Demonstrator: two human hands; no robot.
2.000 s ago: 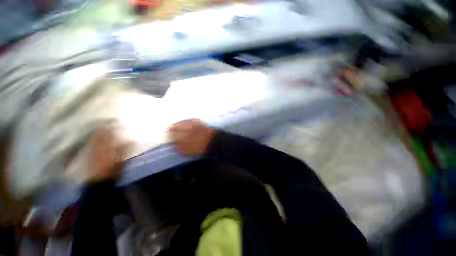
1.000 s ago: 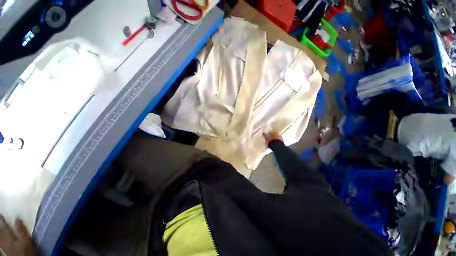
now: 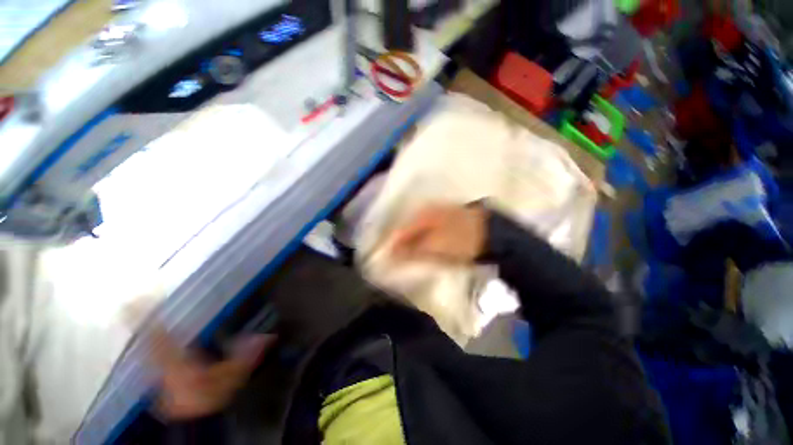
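A cream cloth heap (image 3: 487,161) lies to the right of the machine table's front edge. My right hand (image 3: 439,233) is blurred and lies over this cloth; whether it grips any of it cannot be told. My left hand (image 3: 196,374) is blurred at the table's front edge at the lower left, fingers apart, with nothing seen in it. Cream cloth (image 3: 69,322) lies at the left below the machine head. The sewing machine (image 3: 226,69) has a dark display panel. The needle area is blurred.
Red-orange scissors loops (image 3: 396,76) and a small red tool (image 3: 320,109) lie at the table's right end. A red box (image 3: 523,83) and a green tray (image 3: 593,126) stand beyond the cloth. Blue bundles and part of a person in pale clothing (image 3: 769,300) are at the right.
The view has shifted, showing more of the machine. My right hand has moved left over the cloth heap, whose loose strips no longer show. My left hand has come further into view.
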